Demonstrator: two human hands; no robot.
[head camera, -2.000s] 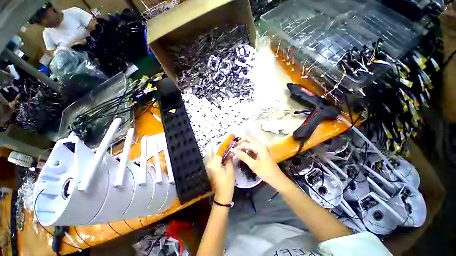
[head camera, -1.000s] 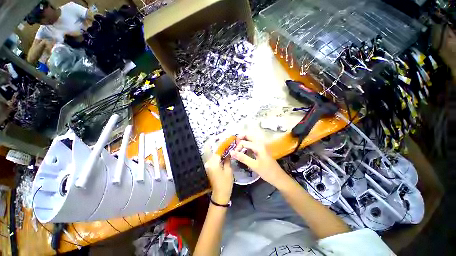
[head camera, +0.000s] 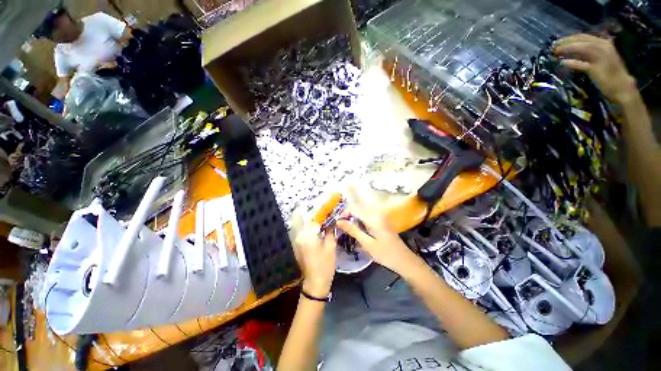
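Note:
My left hand (head camera: 316, 250) is above the table's front edge, with a bright orange spot (head camera: 327, 209) at its fingertips. It grips a small dark part (head camera: 334, 216) beside the orange. My right hand (head camera: 366, 235) comes from the right, and its fingertips touch the same small part. A white camera housing (head camera: 353, 261) lies under my hands, partly hidden by them. The small part is too blurred to make out in detail.
An open carton (head camera: 275, 32) spills dark and white parts. A black parts tray (head camera: 255, 210) and stacked housings (head camera: 109, 279) stand left. A black glue gun (head camera: 443, 161), clear tray (head camera: 478, 58) and more housings (head camera: 464, 269) are right. Another person's hand (head camera: 591, 61) reaches to the cables.
Another person's arm has come in at the upper right, at the cables. The fingers of my right hand have shifted slightly at the small part. The view has moved a little.

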